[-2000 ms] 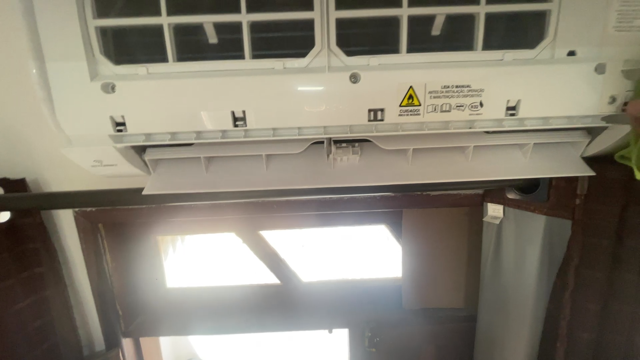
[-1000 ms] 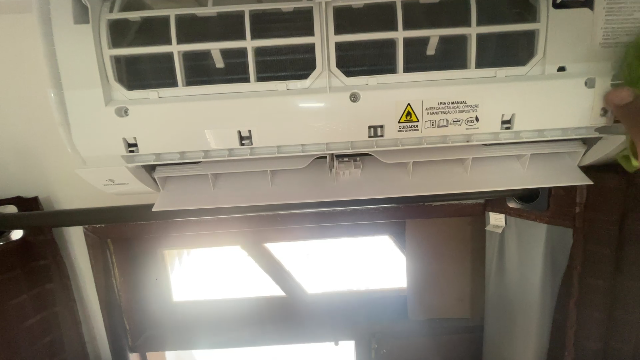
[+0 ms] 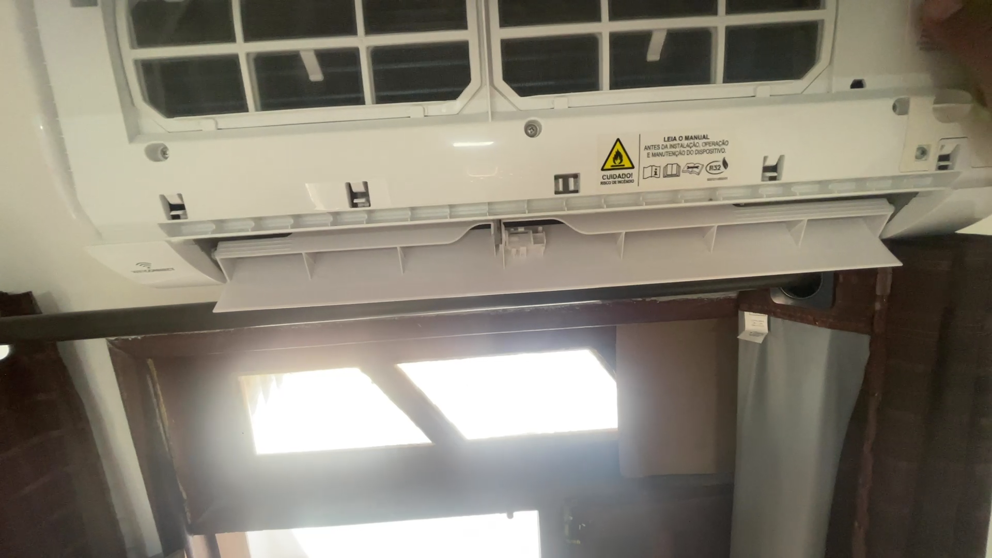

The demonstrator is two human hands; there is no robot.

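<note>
A blurred part of a hand, seemingly my right hand [image 3: 959, 29], shows at the top right corner, by the right end of the white split air conditioner [image 3: 403, 163]. Most of it is cut off, so what it holds, if anything, cannot be told. My left hand is out of view. The unit's front cover is up or off, baring the filter grilles [image 3: 480, 58], screws and clip slots. Below them the air flap [image 3: 573, 263] tilts outward, with a small clip bracket [image 3: 525, 242] at its middle. A warning sticker [image 3: 665, 159] is on the casing.
Just under the unit runs a dark curtain rod [image 3: 139, 319]. Behind it is a brown wooden frame [image 3: 434, 318] with bright window panes [image 3: 511, 391]. A grey curtain [image 3: 798, 418] with a small white tag [image 3: 753, 326] hangs at the right, beside dark brown fabric [image 3: 934, 387].
The hand at the right has moved up along the unit's right end. The green thing beside it one second ago is no longer in view.
</note>
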